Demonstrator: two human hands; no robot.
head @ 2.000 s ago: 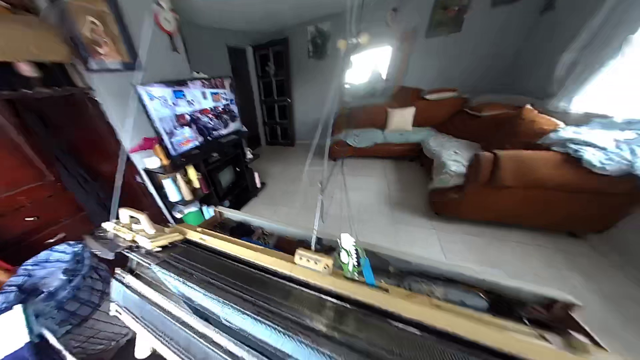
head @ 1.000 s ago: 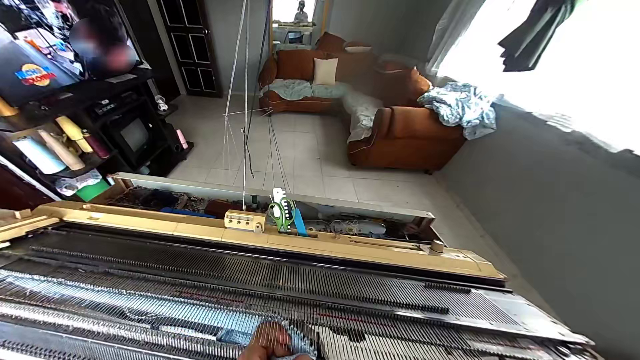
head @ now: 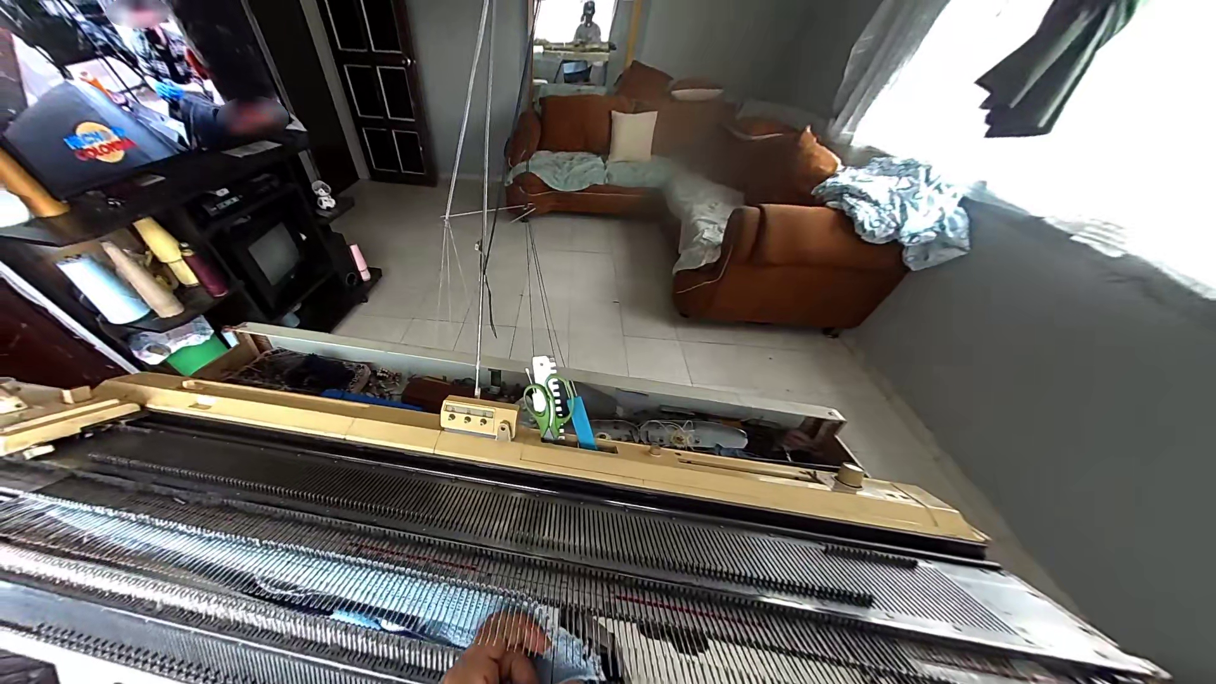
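Observation:
My left hand point(head: 503, 648), as it appears from its place, is at the bottom centre with its fingers curled on the edge of a light blue knitted fabric point(head: 570, 655). That fabric hangs between the two needle beds of a knitting machine point(head: 532, 513) and stretches off to the left. My right hand is not seen. On the machine's cream back rail sits a small control box point(head: 480, 418) with dials. Beside it stand green-handled scissors point(head: 548, 404), a white notched tool and a blue strip point(head: 582, 425). Yarn strands rise from the machine.
Behind the machine is a long trough point(head: 703, 432) with tools and odds and ends. A shelf at left holds yarn cones point(head: 104, 288) and a television point(head: 95, 123). Brown sofas point(head: 798, 266) stand beyond. A grey wall point(head: 1073, 380) runs along the right.
The view has swung to the right and down since the earliest frame. My left hand, not visible there, shows at the fabric's edge in the later two, in nearly the same place.

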